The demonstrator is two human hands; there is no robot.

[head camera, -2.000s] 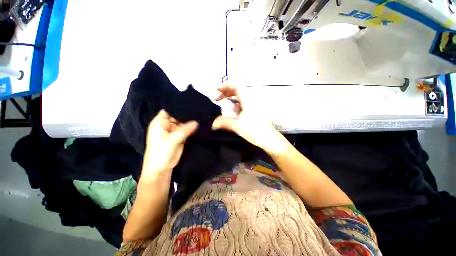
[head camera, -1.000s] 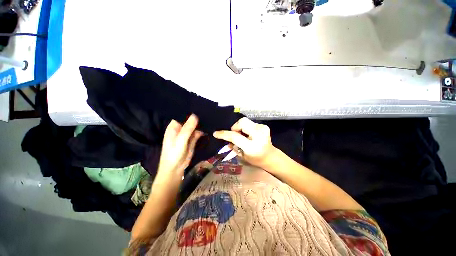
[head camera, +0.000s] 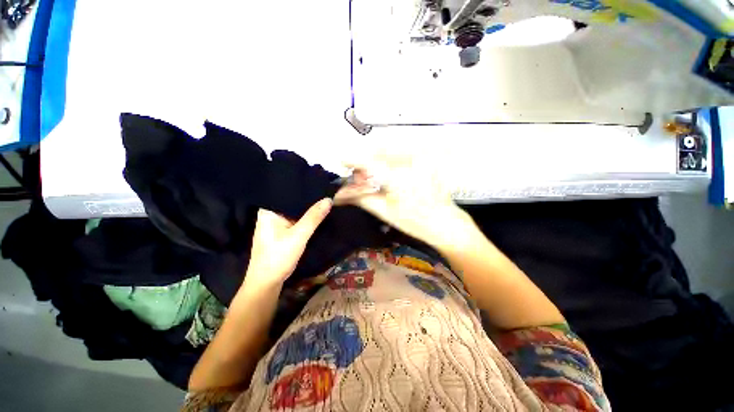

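The black garment (head camera: pixel 217 185) lies across the front edge of the white table and hangs into the lap. My left hand (head camera: pixel 286 241) holds its near part, with the thumb on top and the fingers partly hidden in the cloth. My right hand (head camera: pixel 402 201) is blurred, at the garment's right end on the table's front edge. Small thread snips (head camera: pixel 344 181) show as a thin grey tip at its fingertips, against the cloth edge. Their handle is hidden in the hand.
The sewing machine's needle area (head camera: pixel 469 36) and bed plate (head camera: pixel 499 92) are beyond my right hand. Black cloth (head camera: pixel 563 257) hangs at right. A dark heap with light green cloth (head camera: pixel 157 302) is at lower left. A control panel (head camera: pixel 690 153) sits at the right table edge.
The garment has swung out to the left and lies flatter. My right hand has moved from below the table edge back up to the cloth edge, bringing the snips with it. The camera view has shifted.
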